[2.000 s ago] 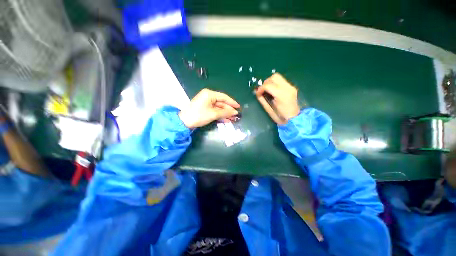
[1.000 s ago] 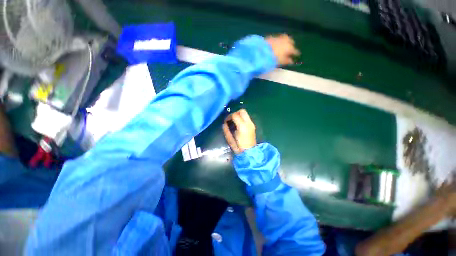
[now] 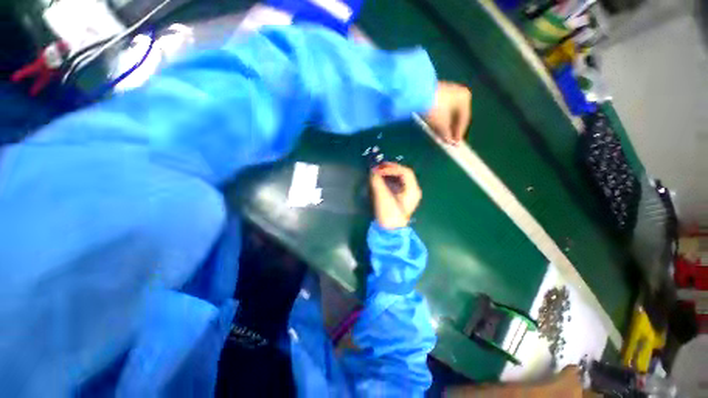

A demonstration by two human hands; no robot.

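My left hand (image 3: 450, 113) is stretched across, its fingertips close together at the white strip (image 3: 489, 183). Blur hides whether they pinch anything. My right hand (image 3: 397, 193) is over the green mat, its fingers curled and fingertips beside tiny white bits (image 3: 378, 152). A dark spot shows between its fingers, but I cannot tell whether it is a tool or shadow. A white card (image 3: 304, 185) with cut edges lies on the mat, left of my right hand.
A reel (image 3: 501, 328) stands on the mat at lower right, beside a brownish pile (image 3: 553, 315) on a white sheet. A black tray of small parts (image 3: 611, 171) is at far right. Another person's arm (image 3: 536, 386) is at the bottom right. Red-handled pliers (image 3: 43, 68) are at upper left.
The view has turned and shifted right. My left hand moved from near the white card out over the far area, and is now back at the white strip. My right hand stays by the white bits.
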